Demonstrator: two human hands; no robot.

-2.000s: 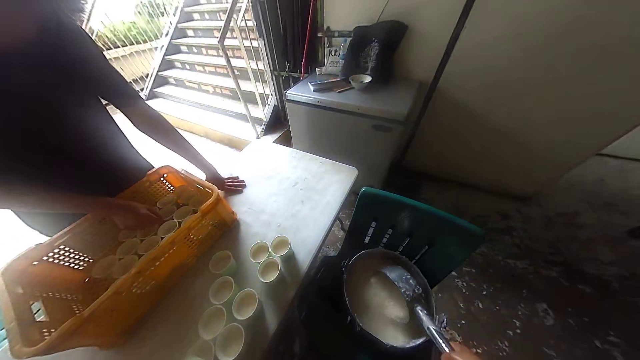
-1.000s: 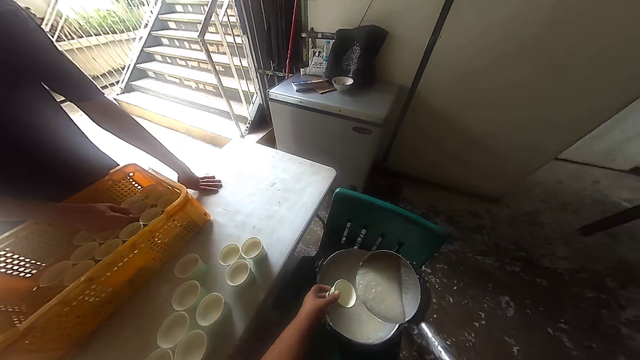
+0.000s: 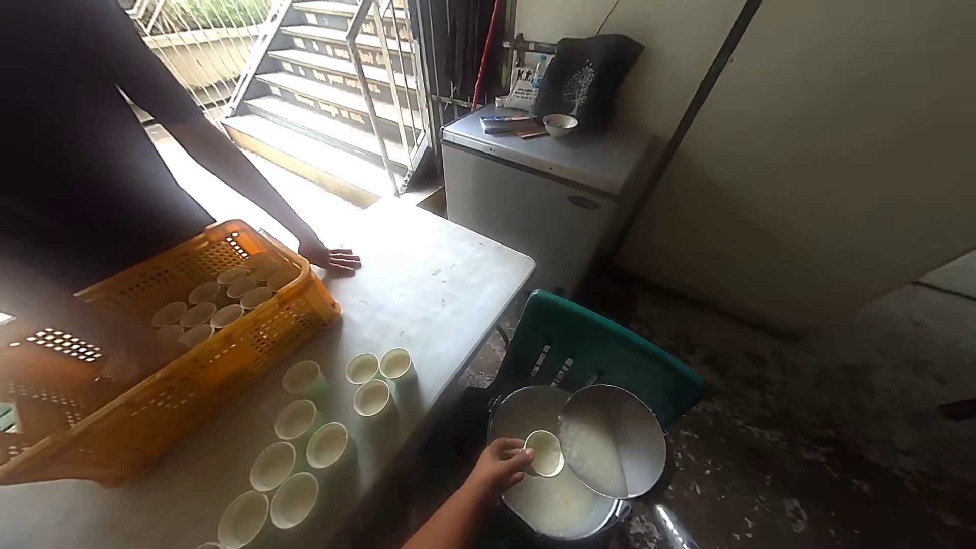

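Observation:
Over a large metal pot (image 3: 553,511) of whitish porridge-like liquid, my left hand (image 3: 503,463) holds a small paper cup (image 3: 544,454) by its side. Touching or nearly touching the cup is the rim of a big round ladle (image 3: 612,441), tilted and partly filled with the same liquid. Its metal handle (image 3: 675,528) runs off the bottom edge; my right hand is out of the frame. On the white table (image 3: 435,255), several filled cups (image 3: 294,499) stand in a group at the front edge.
An orange plastic crate (image 3: 305,320) holding several cups stands at the left. Behind it a person in dark clothes rests one hand (image 3: 333,258) on the table; the other reaches into the crate. A green plastic chair (image 3: 602,347) is behind the pot, a chest freezer (image 3: 526,175) farther back.
One second ago the cup in my left hand was over the pot, a little apart from the ladle; now they meet in view. Two seconds ago my left hand was not in view and the ladle was lower in the pot.

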